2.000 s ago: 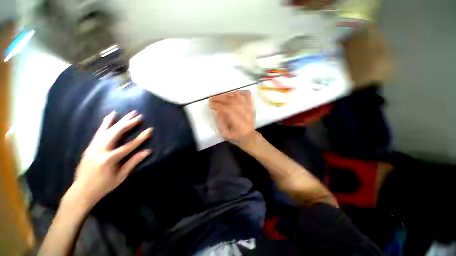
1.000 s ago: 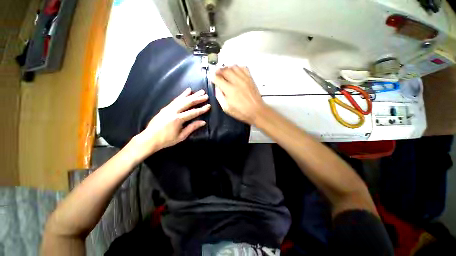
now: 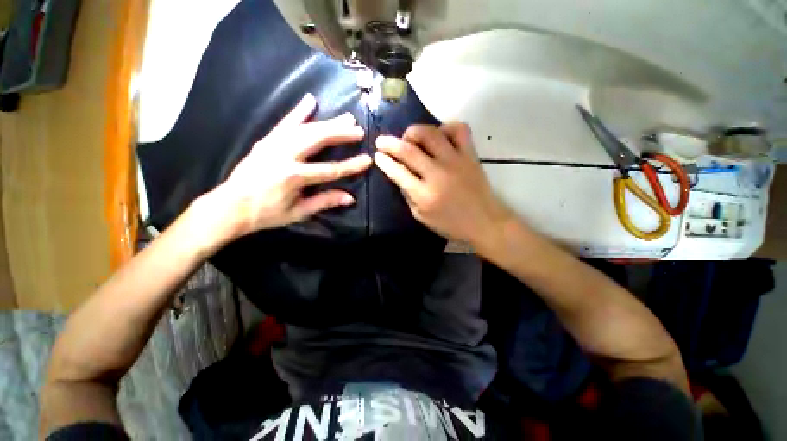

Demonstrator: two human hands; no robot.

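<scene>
A black, shiny leather panel (image 3: 250, 95) lies on the white machine bed and hangs over its front edge. A straight seam (image 3: 369, 202) runs down it between my hands. The needle and presser foot area (image 3: 367, 86) is lit at the top of the seam, with a pale yellowish knob beside it. My left hand (image 3: 298, 168) lies with fingers spread on the panel, left of the seam. My right hand (image 3: 440, 177) is on the panel just right of the seam, fingers bent and fingertips touching it; whether it pinches the leather cannot be told.
The white sewing machine (image 3: 552, 52) spans the top. Scissors (image 3: 626, 159) with orange-red and yellow loops lie at right, near a small switch plate (image 3: 714, 215). A grey tray (image 3: 43, 47) sits on cardboard at far left. A pale quilted cover (image 3: 34, 370) is at lower left.
The view has swung back over the machine and moved closer since the earliest frame. Since the last one, the panel reaches farther up past the needle, and my right fingertips are lower along the seam.
</scene>
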